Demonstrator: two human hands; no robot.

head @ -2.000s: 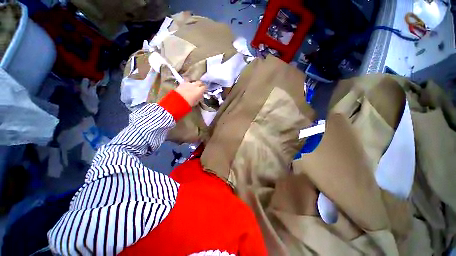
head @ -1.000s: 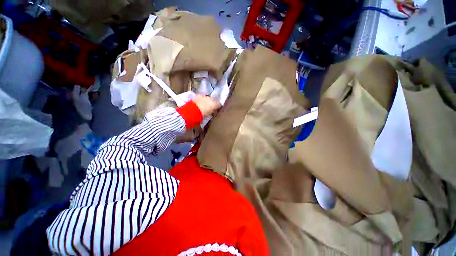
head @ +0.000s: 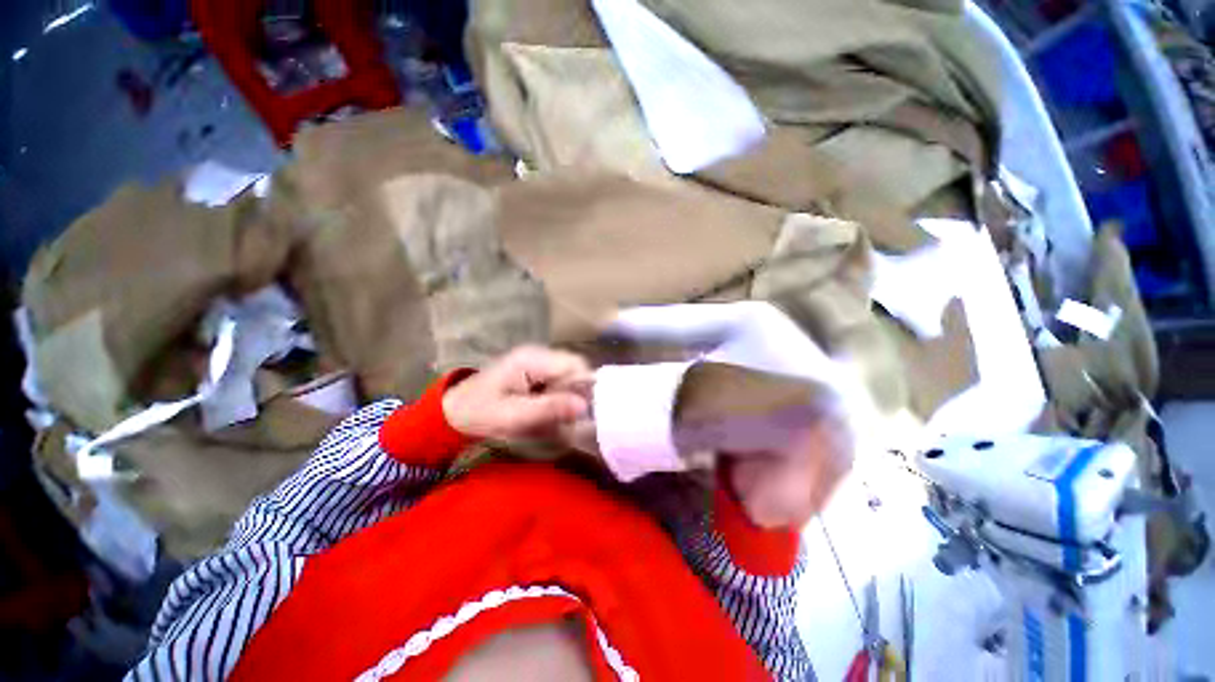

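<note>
My left hand (head: 522, 393) is in front of my lap, its fingers closed on the edge of a small white-and-khaki piece (head: 640, 416). My right hand (head: 780, 480), blurred, holds the other side of this piece, left of the sewing machine. The piece is raised between both hands, its white face showing at the left and upper side and khaki in the middle. Behind the hands, large khaki panels (head: 613, 247) lie heaped across lap and table. The tied bundle (head: 147, 287) with a white strip is at the left.
The sewing machine head (head: 1026, 486), white with a blue stripe, is at the right. Scissors (head: 873, 660) with red and yellow handles lie at the lower edge. White cloth (head: 999, 327) lies among khaki behind the machine. A red crate (head: 313, 87) stands on the floor at upper left.
The view has swung right, bringing in the machine and my right hand. My left hand has left the bundle and now holds the white-and-khaki piece with my right.
</note>
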